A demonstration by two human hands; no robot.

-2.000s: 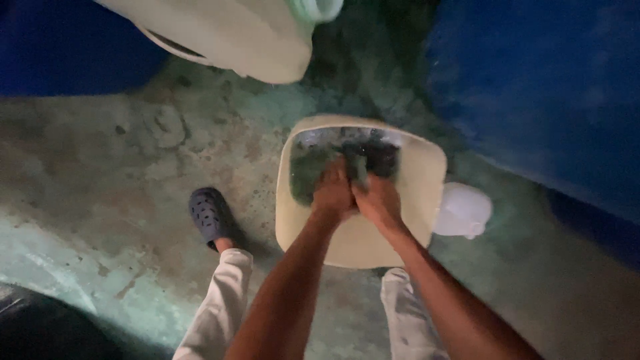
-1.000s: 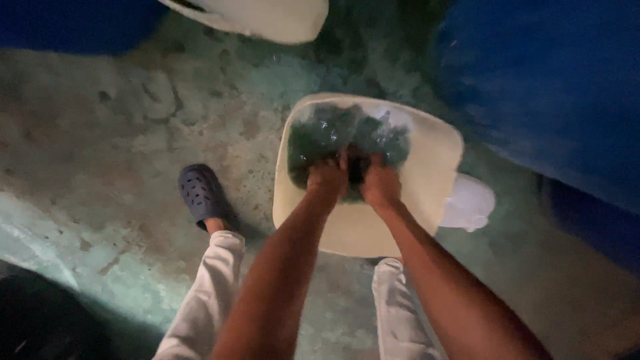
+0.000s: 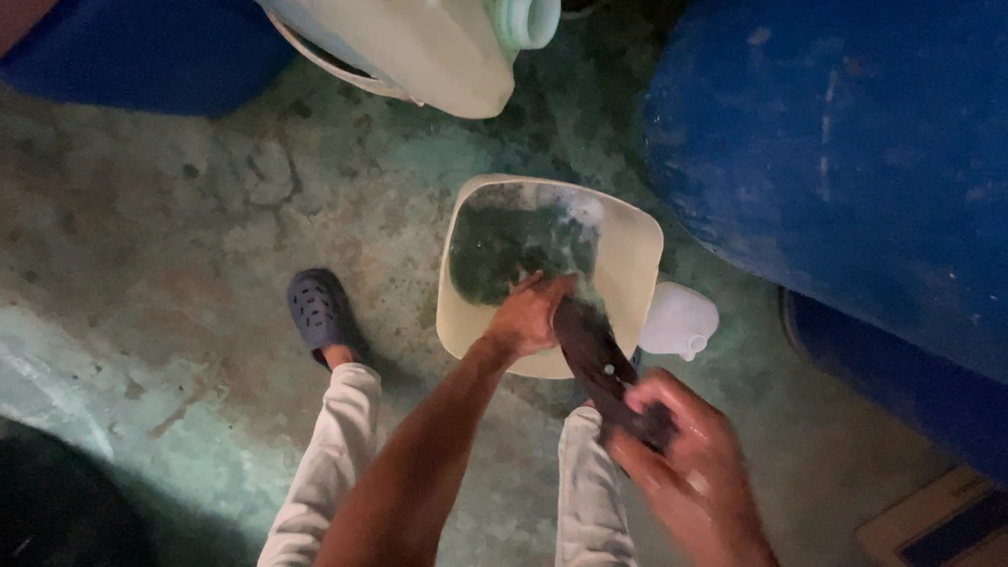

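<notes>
Dark wet cloth [image 3: 594, 350] stretches from inside a cream plastic tub [image 3: 630, 260] over its near rim. My right hand [image 3: 681, 441], blurred and wet, grips the cloth's upper end just outside the tub. Over the tub, my left hand [image 3: 535, 311] is at the cloth's other end, some fingers spread; whether it grips the cloth is hard to tell. Dark greenish water [image 3: 504, 244] with suds fills the far left part of the tub.
A small white plastic jug [image 3: 681, 319] lies against the tub's right side. A large blue drum [image 3: 835, 142] stands at the right, a big pale jug [image 3: 425, 55] at the top. A clog [image 3: 319, 307] is on my foot at the left. A cardboard box [image 3: 937, 524] sits bottom right.
Both hands were down in the tub's water; my right hand has come out toward me, drawing dark cloth up over the near rim. My left hand remains over the tub.
</notes>
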